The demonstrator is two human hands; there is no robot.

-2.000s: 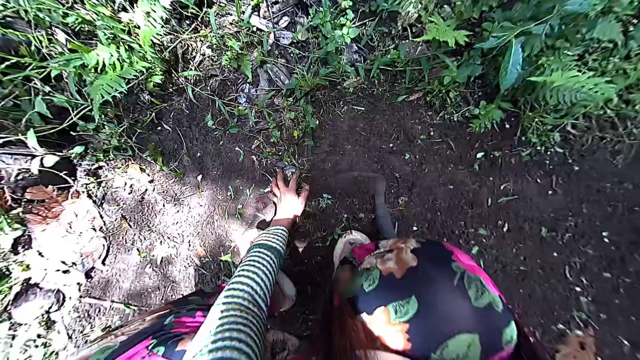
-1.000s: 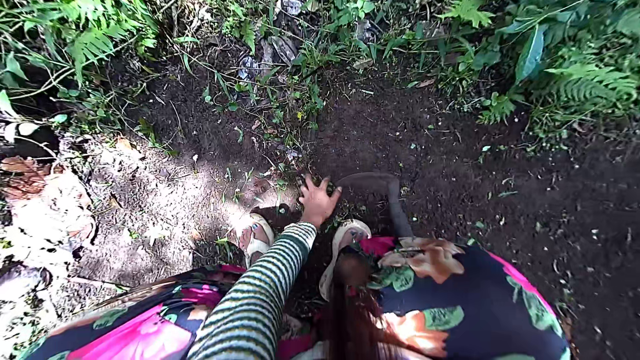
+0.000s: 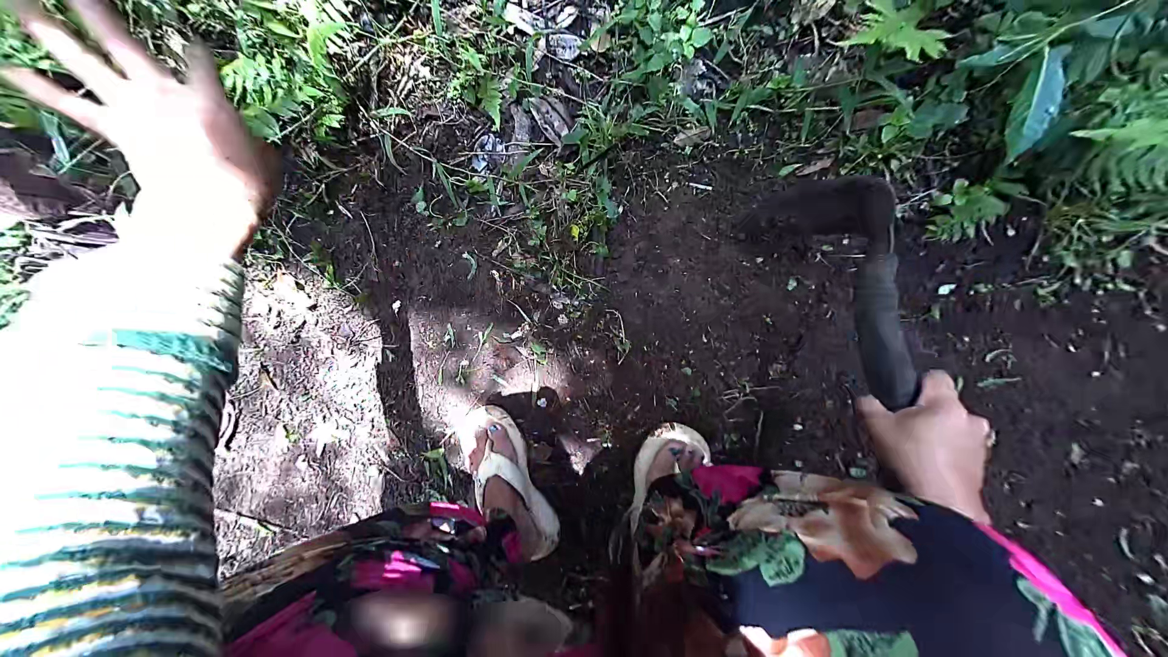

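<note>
My left hand (image 3: 173, 128) is raised at the upper left with its fingers spread and nothing in it; bright light washes out part of the hand and the striped sleeve. At the right, my right hand (image 3: 933, 444) grips the dark handle of a hand tool with a bent, hooked head (image 3: 821, 208), which looks like a sickle or small hoe. The handle points away from me, and the head turns left over dark bare soil (image 3: 712, 301). Motion blurs the tool's far end, so its exact shape cannot be told.
My feet in pale sandals (image 3: 516, 493) stand below the middle, with floral cloth over my knees. Small weeds (image 3: 584, 192) grow in the soil ahead. Ferns and leafy plants (image 3: 1031, 100) line the far edge, and a sunlit patch of ground (image 3: 310, 411) lies at the left.
My left hand has moved from the soil near my feet to the upper left. My right hand has come into view on the handle, and the tool has moved right and away from me.
</note>
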